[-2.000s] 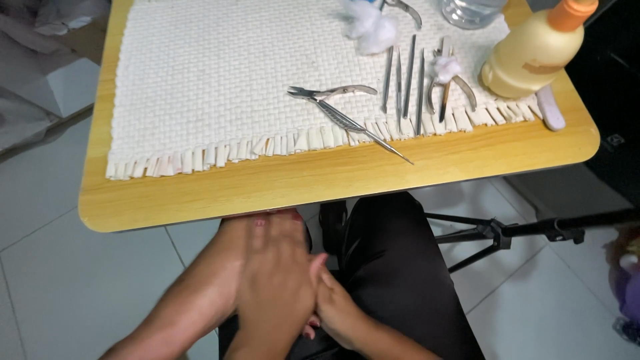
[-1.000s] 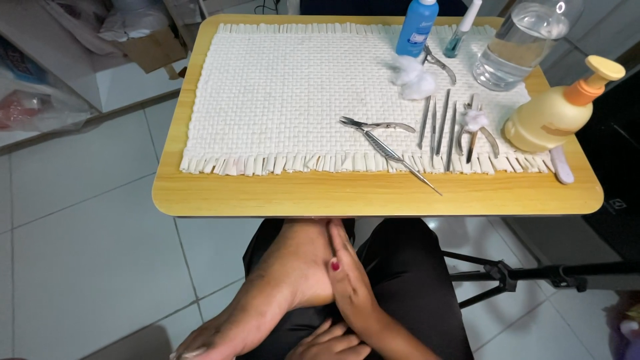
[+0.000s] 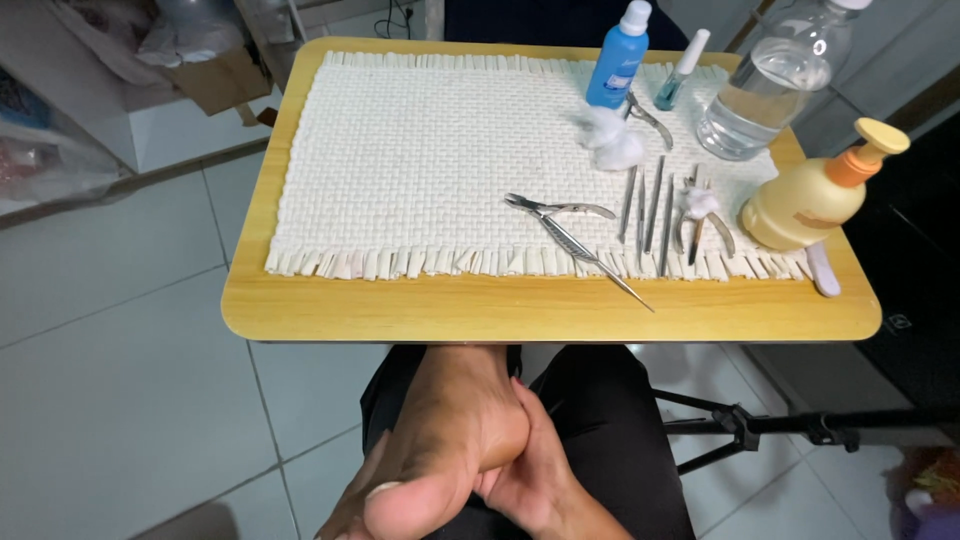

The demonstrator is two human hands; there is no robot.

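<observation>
Another person's bare foot [image 3: 450,442] reaches from under the table edge over my lap, sole turned partly up, big toe toward the bottom of the view. My right hand [image 3: 529,457] cups the heel from the right, its thumb along the ankle side. My left hand [image 3: 356,487] lies against the foot's far left side, mostly hidden behind it. On the table mat [image 3: 420,157] above are crossed nippers [image 3: 577,210] and a slim metal tool [image 3: 581,251], several metal manicure tools [image 3: 652,210], and another pair of nippers [image 3: 724,232] with cotton.
The wooden table edge [image 3: 525,315] runs just above the foot. A yellow pump bottle [image 3: 806,202], clear bottle [image 3: 765,97], blue bottle [image 3: 617,64], small vial [image 3: 679,75] and cotton [image 3: 611,139] stand or lie at its right. Black tripod legs [image 3: 731,427] are right of my knees.
My left hand has moved from below the heel to the foot's left side. My right hand has shifted from the ankle side to around the heel. The sole now faces up more.
</observation>
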